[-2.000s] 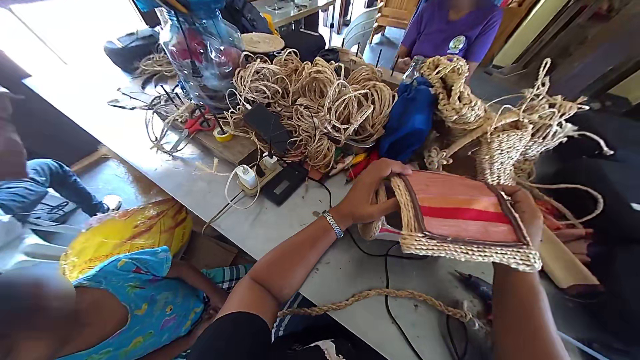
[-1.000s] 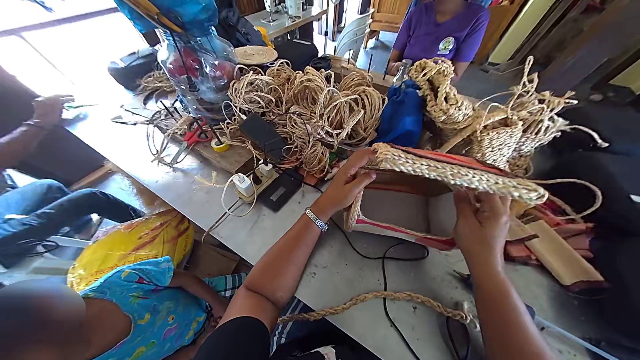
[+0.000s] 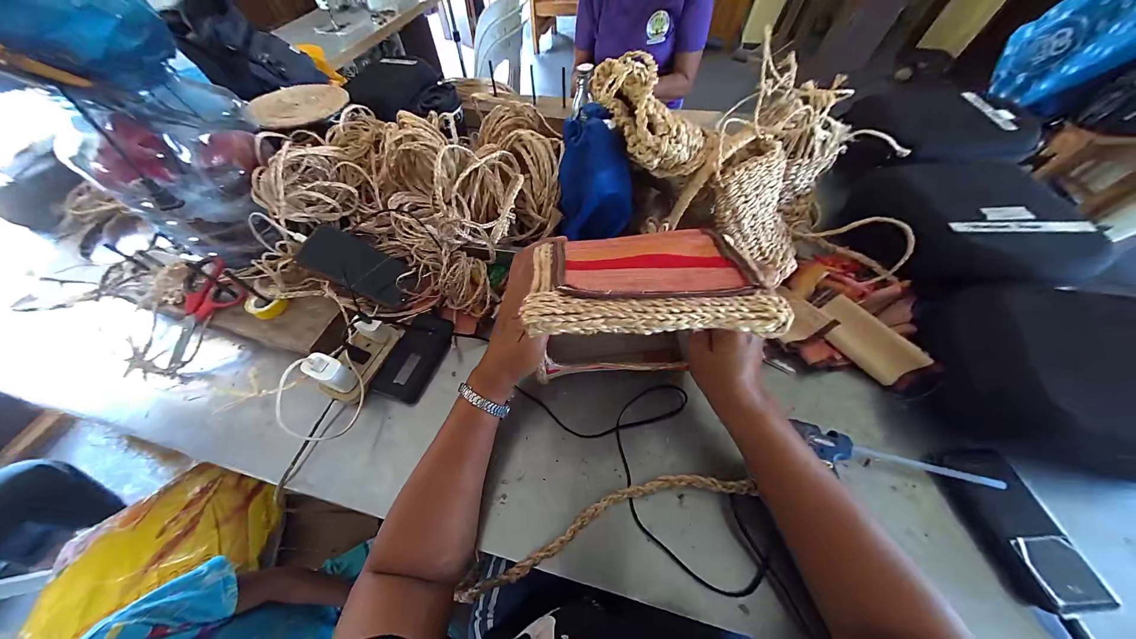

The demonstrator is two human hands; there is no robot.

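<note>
A box-like bag [image 3: 657, 314] with a braided fibre rim and a panel in pink, orange and red is held above the grey table. My left hand [image 3: 517, 333] grips its left end, most fingers hidden behind it. From below, my right hand [image 3: 726, 359] holds its right part, fingertips under the braided rim. The bag's open side faces down towards me, partly hidden. A thick braided rope [image 3: 612, 508] lies on the table below, near my right forearm. A blue glue gun [image 3: 825, 442] with a clear glue stick rests to the right of that forearm.
Coiled fibre cords [image 3: 426, 177] pile up behind, beside a blue cloth bag [image 3: 593, 173] and woven fibre pieces [image 3: 753, 195]. Red scissors [image 3: 211, 293], yellow tape [image 3: 266, 307], a power strip [image 3: 362, 359] and phones lie left. A black cable [image 3: 626, 461] crosses the table. People sit nearby.
Both hands have turned the bag: one second ago its open inside faced me, and now the striped panel shows on top again. Both hands have kept hold of it.
</note>
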